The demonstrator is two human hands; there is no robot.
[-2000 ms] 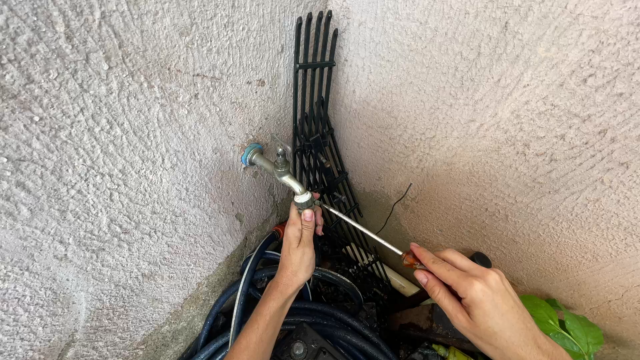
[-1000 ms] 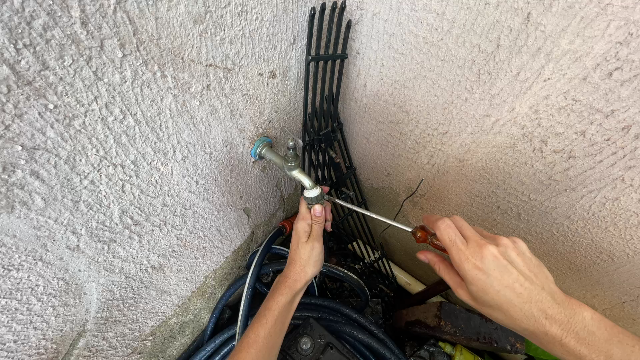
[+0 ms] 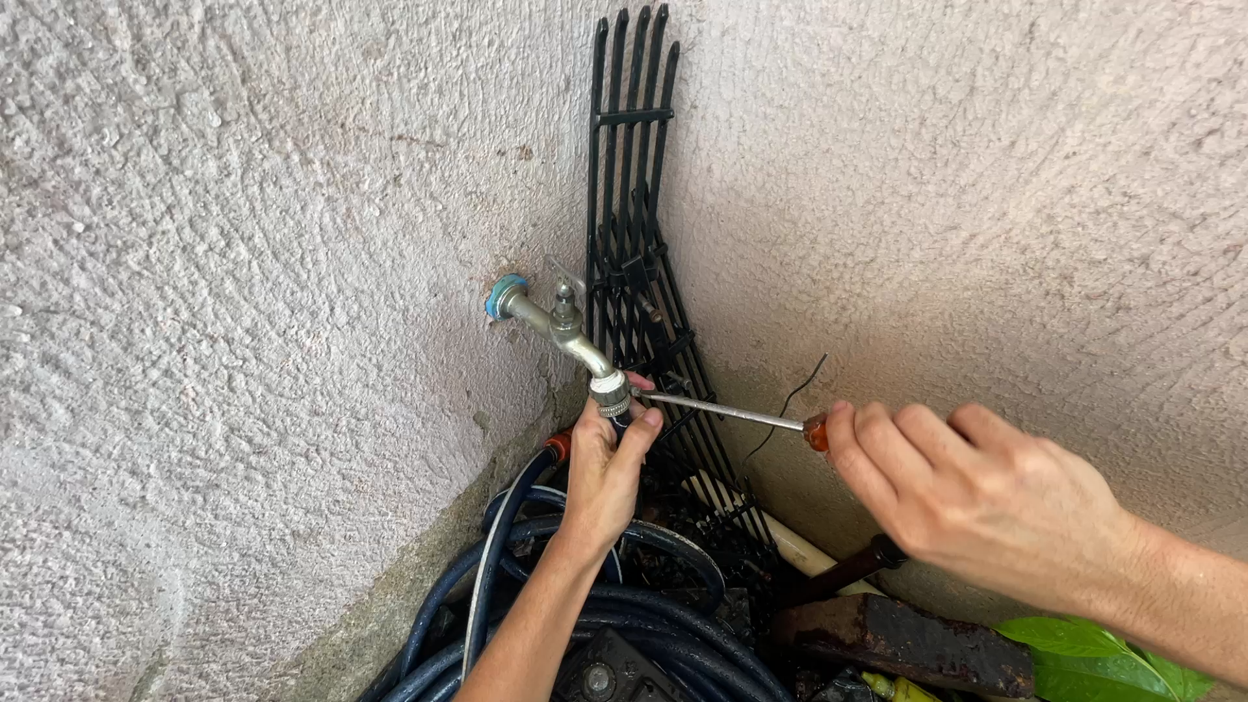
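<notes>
A metal outdoor faucet (image 3: 568, 327) comes out of the left wall, with blue material round its base. White tape shows at its spout, above a dark ribbed hose connector (image 3: 611, 396). My left hand (image 3: 604, 468) holds the connector from below, thumb and fingers around it. In my right hand (image 3: 975, 492) is the orange-brown handle of a screwdriver (image 3: 726, 410). Its metal shaft runs left, and the tip meets the connector's right side at a small clamp screw, as far as can be seen. Most of the handle is hidden in my fist.
Black plastic rake heads (image 3: 634, 117) lean in the wall corner behind the faucet. Coiled dark blue hose (image 3: 663, 614) with an orange end fitting (image 3: 559, 444) lies below. A wooden block (image 3: 907, 643), a pale pipe (image 3: 799, 549) and green leaves (image 3: 1082, 653) are at lower right.
My right hand has changed its grip on the screwdriver, from fingertips on the handle to fingers wrapped over it. My left hand stays at the connector.
</notes>
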